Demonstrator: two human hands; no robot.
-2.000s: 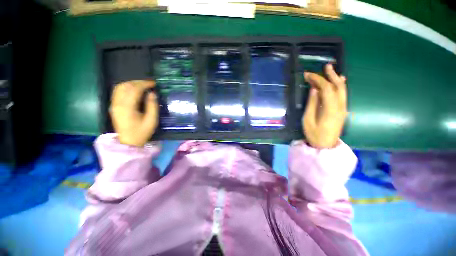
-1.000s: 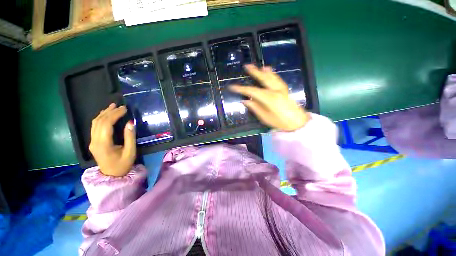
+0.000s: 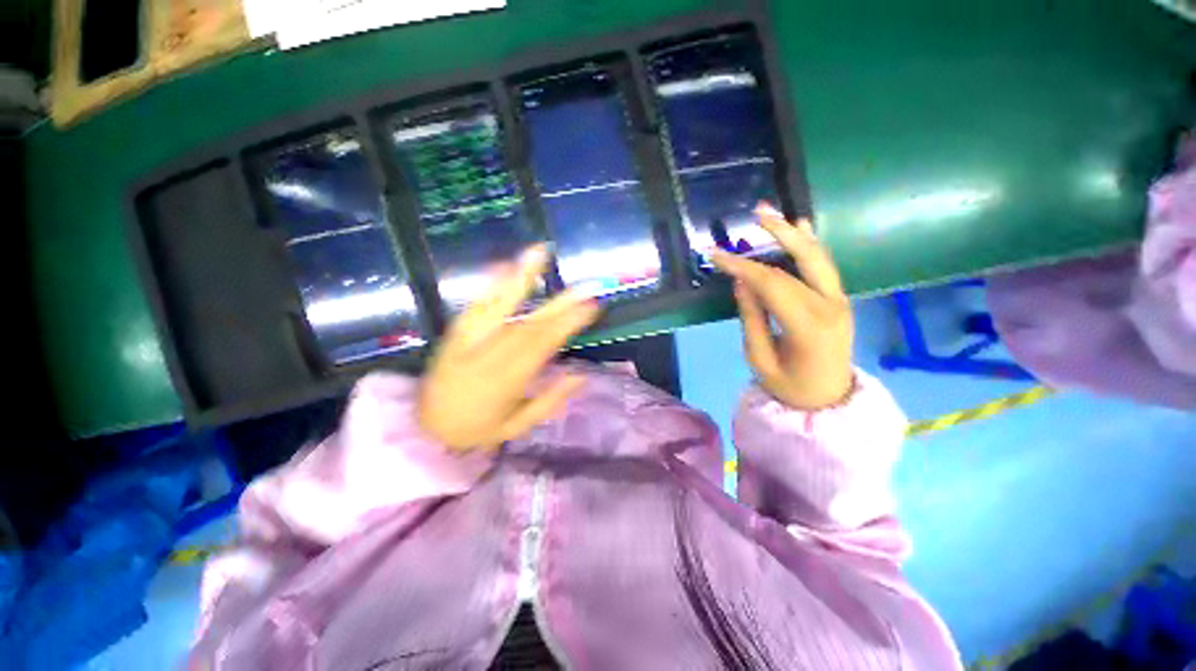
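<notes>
A black phone tray [image 3: 217,295] with side-by-side pockets lies tilted on the green mat. Its far left pocket is empty; the others hold smartphones. The second phone from the left [image 3: 453,190] shows green text lines. The leftmost phone [image 3: 335,249] and the third phone [image 3: 584,171] show dark blue screens with red marks low down. My left hand [image 3: 498,361] is open, slightly blurred, over the lower ends of the middle phones. My right hand [image 3: 797,315] is open, fingertips at the lower part of the rightmost phone [image 3: 721,144]. Whether the fingertips touch glass cannot be told.
The green mat [image 3: 944,144] runs under the tray. A wooden board [image 3: 177,59] with a dark phone [image 3: 114,33] is at the top left, beside white paper [image 3: 374,13]. Another person's pink sleeve [image 3: 1167,275] is at the right edge. Blue floor with yellow striping lies below.
My left hand has moved right from the left pocket to the middle phones. My right hand has moved to the rightmost phone. Green text now shows on the second phone. The view has shifted slightly.
</notes>
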